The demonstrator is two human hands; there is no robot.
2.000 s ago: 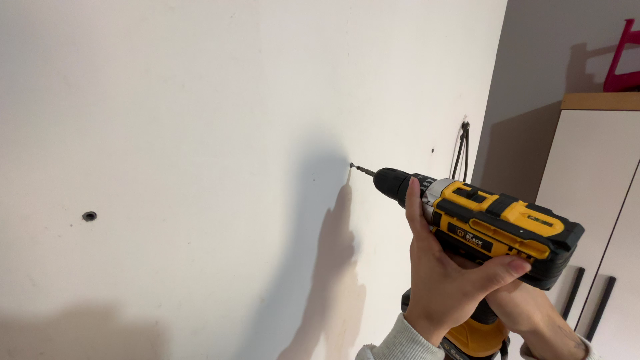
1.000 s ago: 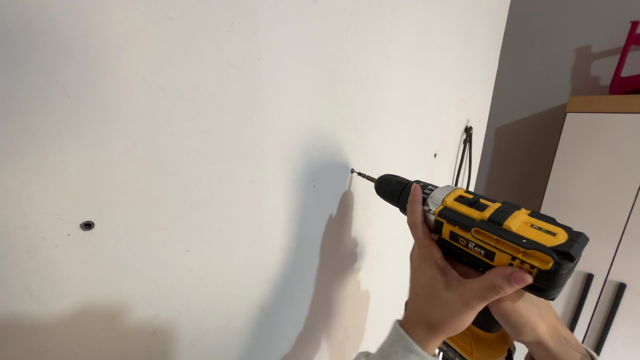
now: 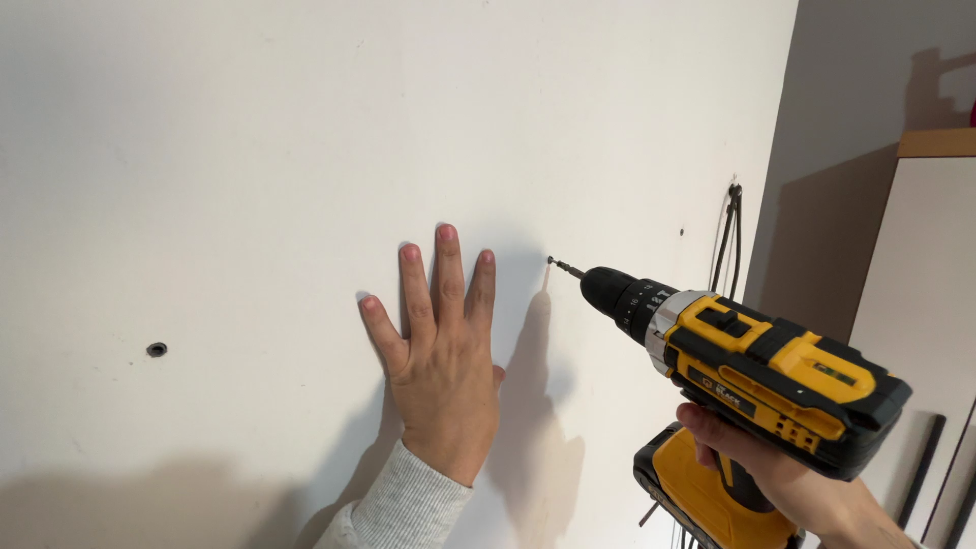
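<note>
A yellow and black cordless drill [image 3: 770,366] is gripped at its handle by my right hand [image 3: 793,473]. Its bit [image 3: 570,269] points left and meets a small screw [image 3: 550,260] at the white wall [image 3: 305,152]. My left hand [image 3: 450,366] lies against the wall, fingers spread and pointing up, to the left of the bit, holding nothing. How deep the screw sits cannot be told.
A dark-rimmed hole [image 3: 156,350] is at the left of the wall, a smaller one [image 3: 682,232] right of the screw. Black cable [image 3: 736,236] hangs near the wall's edge. At the right stands a white cabinet [image 3: 892,305] with dark handles.
My left hand has let go of the drill's front and now rests on the wall, left of the bit. The drill stays at the same spot on the wall in my right hand.
</note>
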